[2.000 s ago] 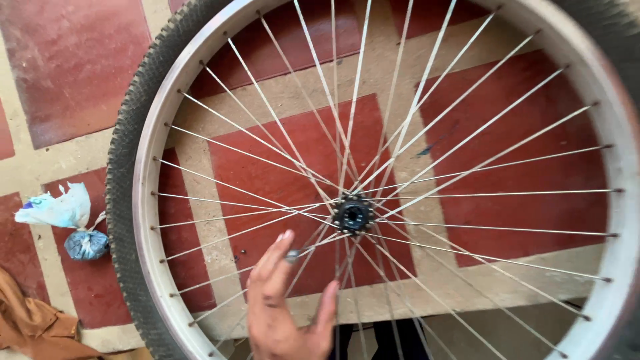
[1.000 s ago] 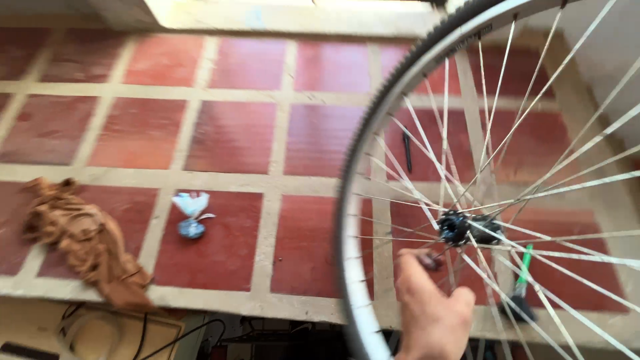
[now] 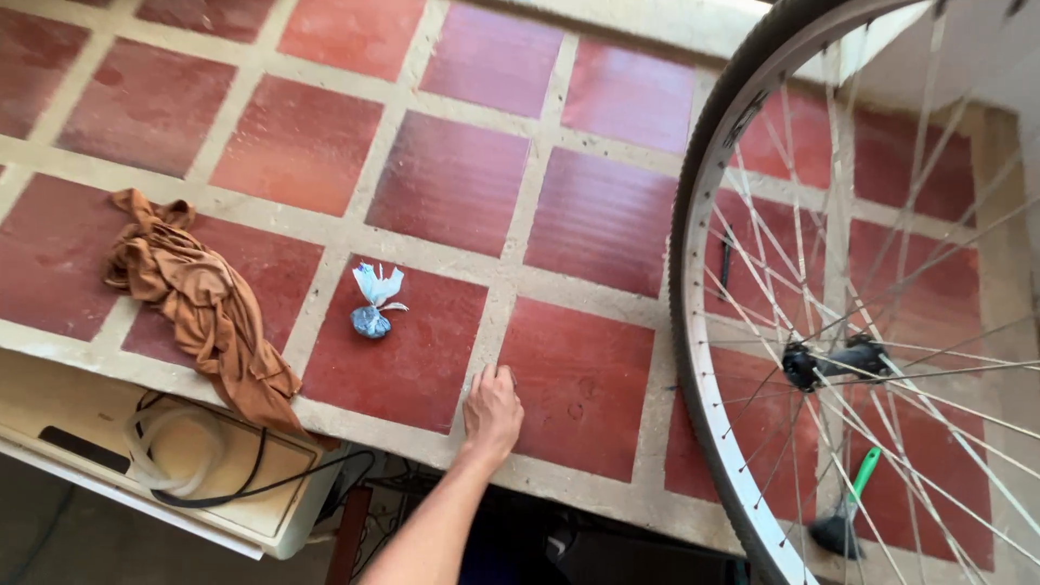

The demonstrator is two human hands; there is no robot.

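Note:
My left hand (image 3: 492, 413) rests low over the tiled surface, near its front edge, with its back up and its fingers curled downward. The fingertips are hidden, so whether they pinch something small cannot be told. To its left lies a small knotted plastic bag (image 3: 371, 322) with dark contents. Upright at the right stands a bicycle wheel (image 3: 700, 341) with a knobby tire, metal rim, spokes and a black hub (image 3: 837, 365). My right hand is out of view. Through the spokes show a green-handled brush (image 3: 864, 475) and a thin black rod (image 3: 725, 262).
A crumpled brown cloth (image 3: 207, 305) hangs partly over the front edge of the red-tiled surface (image 3: 577, 382). Below it, a beige casing (image 3: 81, 406) carries a coiled translucent hose (image 3: 199, 451) and a black cable (image 3: 244, 493). A pale ledge (image 3: 642, 20) runs along the back.
My left hand has left the wheel hub, where a small dark thing showed at its fingers, and moved left to the tiled surface. The view has swung left.

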